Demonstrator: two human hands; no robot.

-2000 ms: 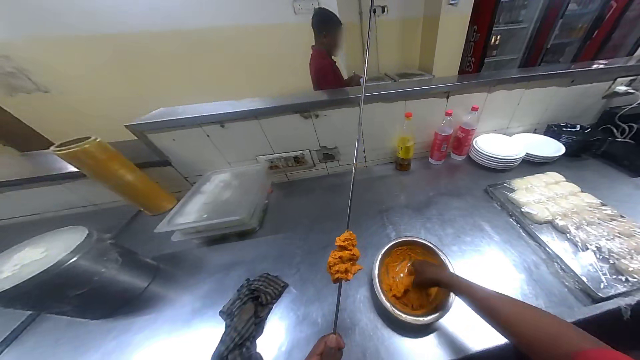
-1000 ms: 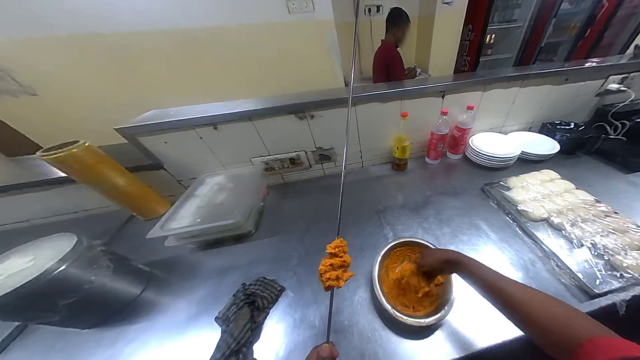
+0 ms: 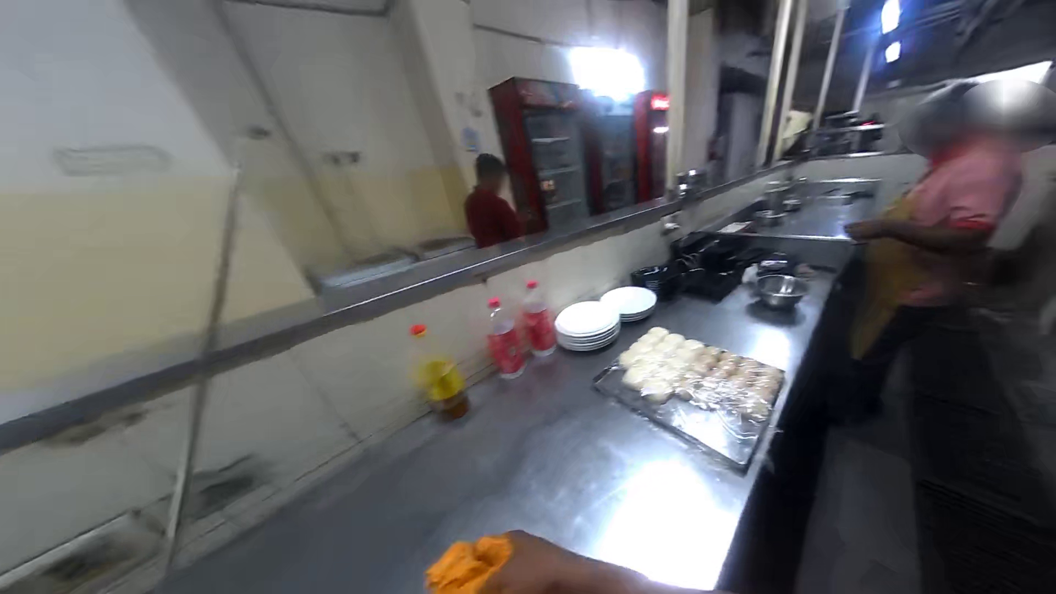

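Note:
At the bottom of the head view my right hand (image 3: 528, 563) is closed on a lump of orange, paste-coated food (image 3: 469, 564), held over the steel counter (image 3: 396, 503). A long metal skewer (image 3: 206, 355) stands slanted at the left, blurred, with its lower end at the frame's bottom edge. My left hand is out of view, and so is any food on the skewer. The steel bowl of orange mixture does not show.
Bottles (image 3: 505, 340) and white plates (image 3: 587, 323) line the wall. A tray (image 3: 701, 441) of dough balls (image 3: 660, 363) under plastic film lies on the right, with a steel bowl (image 3: 780, 290) beyond. A co-worker (image 3: 949, 214) stands far right; another person (image 3: 490, 206) is behind the ledge.
The view has swung far to the right. My right hand, earlier in the bowl of orange mixture, is now out of it with a lump. My left hand has left the view.

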